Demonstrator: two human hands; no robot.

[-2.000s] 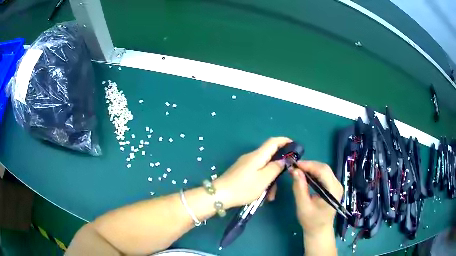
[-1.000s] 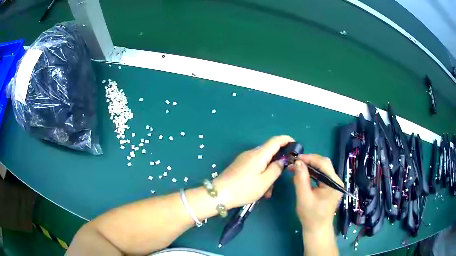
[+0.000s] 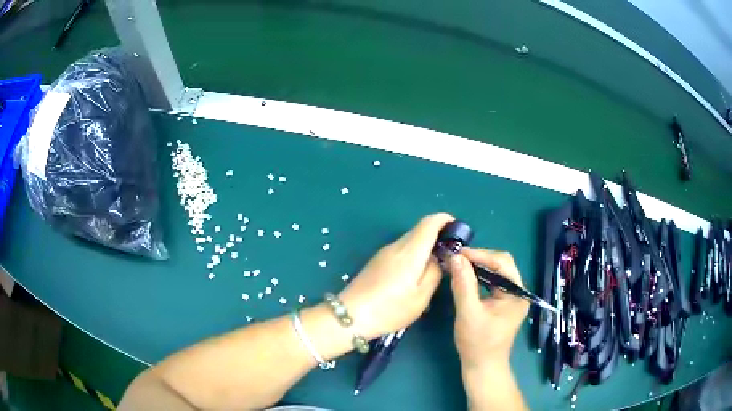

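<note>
My left hand (image 3: 395, 281) holds a black device half-assembly (image 3: 456, 233) around its body, with the curved head showing above my fingers and the tapering tail pointing down towards me. Red wires show at the head's opening. My right hand (image 3: 486, 309) holds dark tweezers (image 3: 506, 284); their pale tip points away to the right. The thumb and fingertips of my right hand touch the opening at the head and hide part of it. Small white pads (image 3: 193, 189) lie heaped and scattered left of my hands.
A pile of device assemblies (image 3: 610, 289) lies at right. A clear bag of black parts (image 3: 100, 160) stands at left beside a blue bin (image 3: 14, 120). A white rail (image 3: 385, 136) and grey post (image 3: 148, 52) border the green belt (image 3: 361, 48), which carries a black piece (image 3: 681, 149).
The device head has tilted and shifted slightly left in my left hand. My right hand has moved left with it. Pieces on the belt have moved left.
</note>
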